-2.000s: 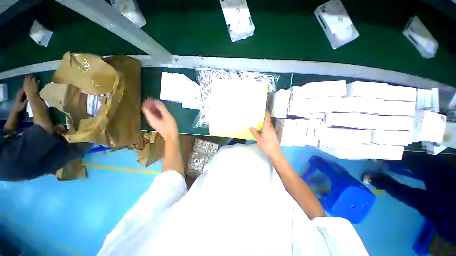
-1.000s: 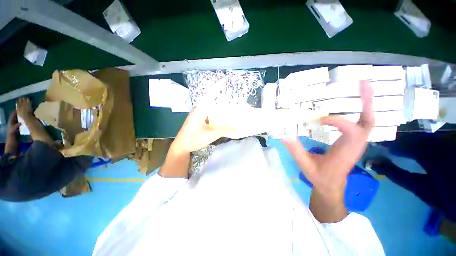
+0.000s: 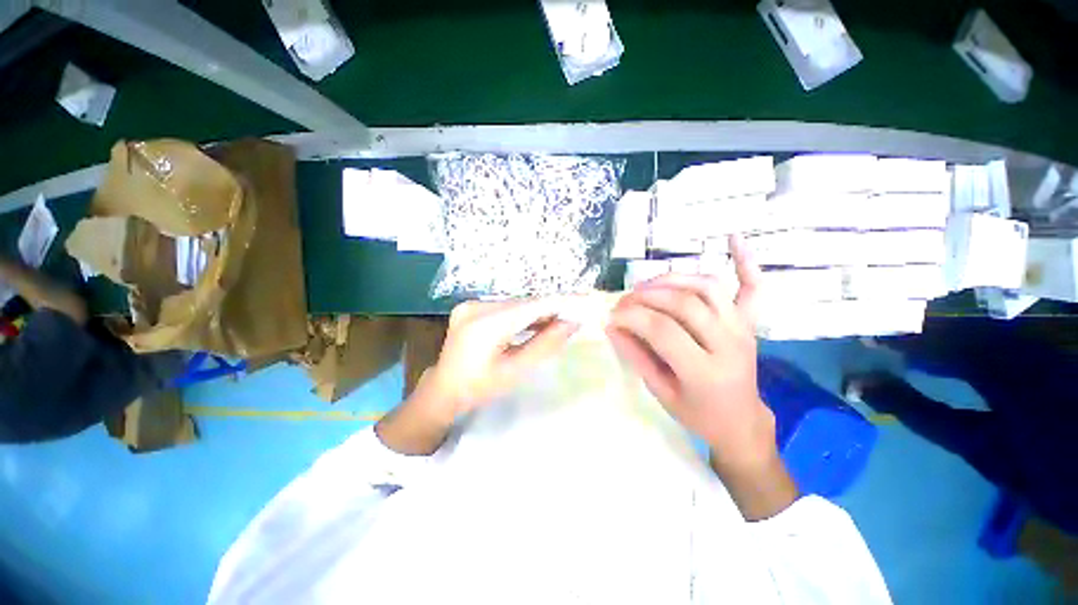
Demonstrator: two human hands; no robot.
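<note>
My left hand (image 3: 491,355) and my right hand (image 3: 692,349) meet in front of my chest at the bench's near edge. Between their fingertips is the label sheet (image 3: 591,355), pale yellow and washed out against my white clothing. The fingers of both hands are on its upper edge; whether a sticker is between them cannot be told. The clear polybag (image 3: 526,225) of tangled white pieces lies uncovered on the bench just beyond my hands. White retail boxes (image 3: 851,248) stand in rows at the right, and a few more white boxes (image 3: 390,209) lie left of the bag.
An open brown carton (image 3: 266,248) stands at the left. White units (image 3: 582,38) lie spaced on the green belt (image 3: 449,71) behind a metal rail (image 3: 508,138). A slanted post (image 3: 236,71) crosses the upper left. A blue stool (image 3: 816,431) is at the lower right. People are at both sides.
The sheet has come off the polybag and is now held close to my chest. My right hand has come back from over the box rows to meet my left hand.
</note>
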